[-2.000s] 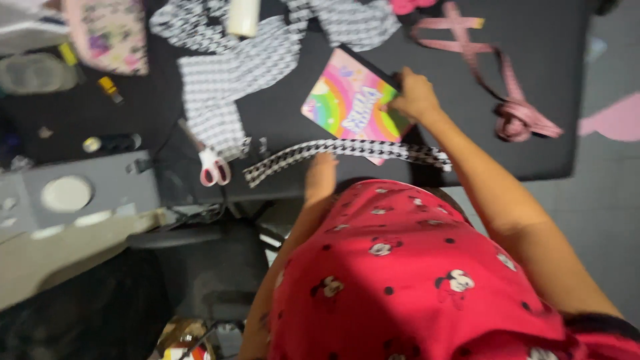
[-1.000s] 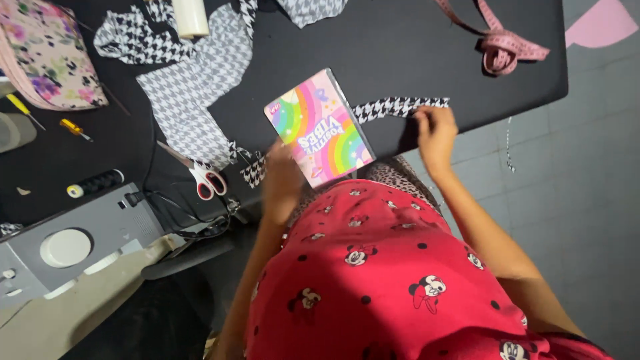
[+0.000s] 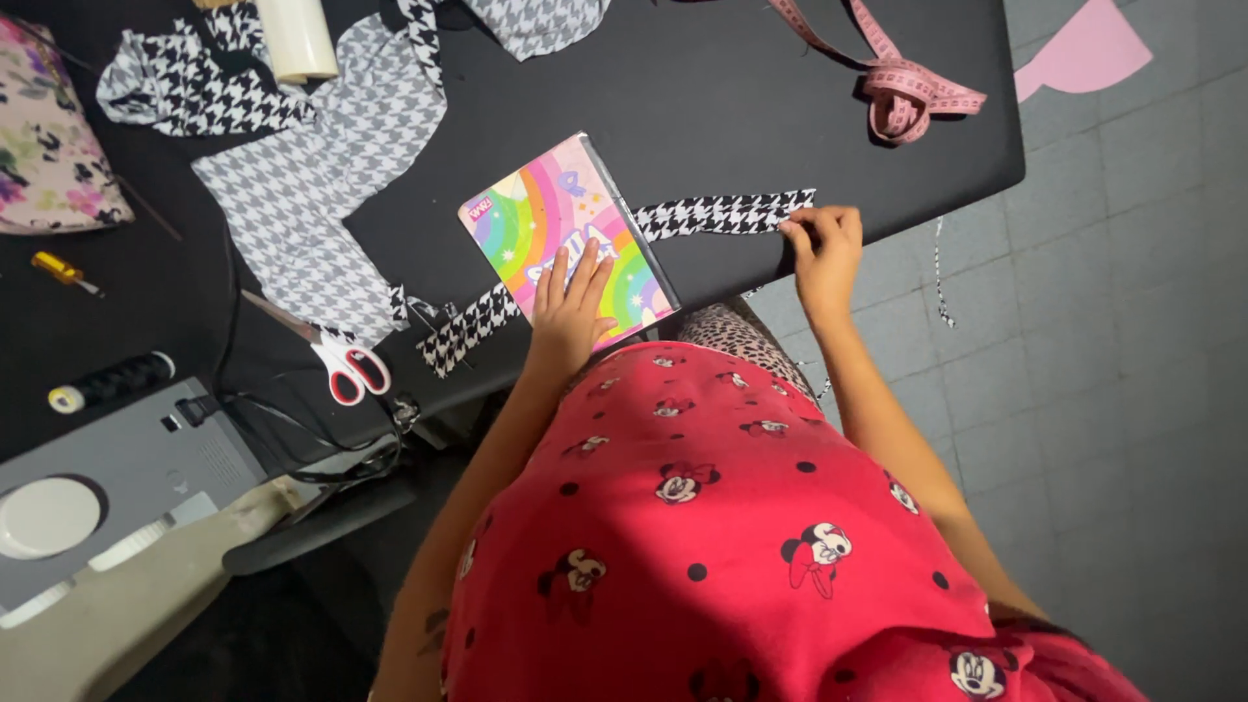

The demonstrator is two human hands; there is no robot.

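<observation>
A notebook with a rainbow cover (image 3: 546,219) lies across the middle of a houndstooth fabric strip (image 3: 717,213) near the front edge of the black table. My left hand (image 3: 570,307) rests flat on the notebook's lower part, fingers apart. At the strip's right end, my right hand (image 3: 824,244) pinches the fabric between thumb and fingers. The strip's other end comes out from under the notebook, left of my left hand. White and red scissors (image 3: 357,372) lie further left, their blades partly under a larger houndstooth fabric piece (image 3: 322,175).
A pink measuring tape (image 3: 899,97) is bunched at the right. On the left are a yellow-handled tool (image 3: 58,268), a black thread spool (image 3: 112,382), a floral fabric item (image 3: 49,136) and a grey sewing machine (image 3: 127,487) with cables. A white cylinder (image 3: 295,39) stands out at the back.
The notebook, earlier in my right hand, now lies over the strip under my left hand. My right hand has moved to the strip's right end.
</observation>
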